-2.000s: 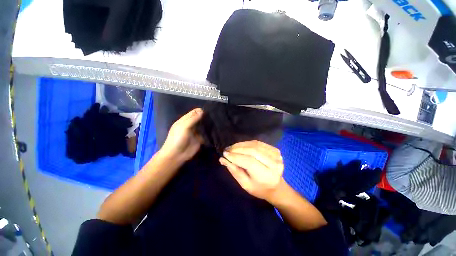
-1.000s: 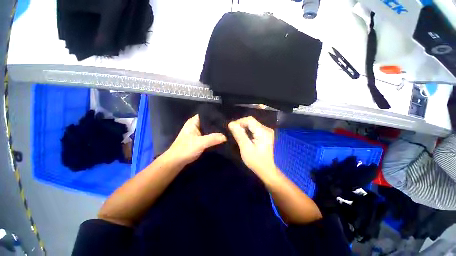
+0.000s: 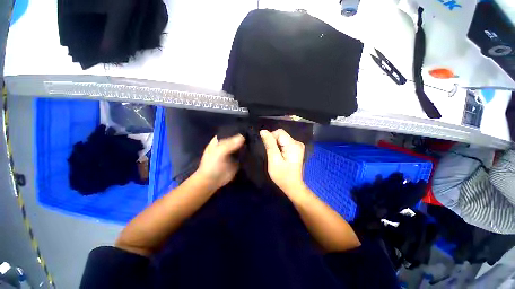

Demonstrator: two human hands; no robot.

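A black fabric piece is held between my two hands at the lap, just below the table edge. My left hand pinches its left side, slightly blurred. My right hand pinches its upper right part with bent fingers. The piece's outline blends with the dark clothing below. The right stack of black panels lies on the table directly in front of my hands. The left stack of panels, with frayed edges, lies at the back left.
Thread snips, a black fabric strip and an orange-handled tool lie right of the stack. A left blue crate holds black pieces. A right blue crate has black bundles beside it. Someone's striped clothing shows at right.
My left thumb has moved up and in toward the fabric's middle near the table edge. My right hand has shifted slightly left. The view has shifted slightly.
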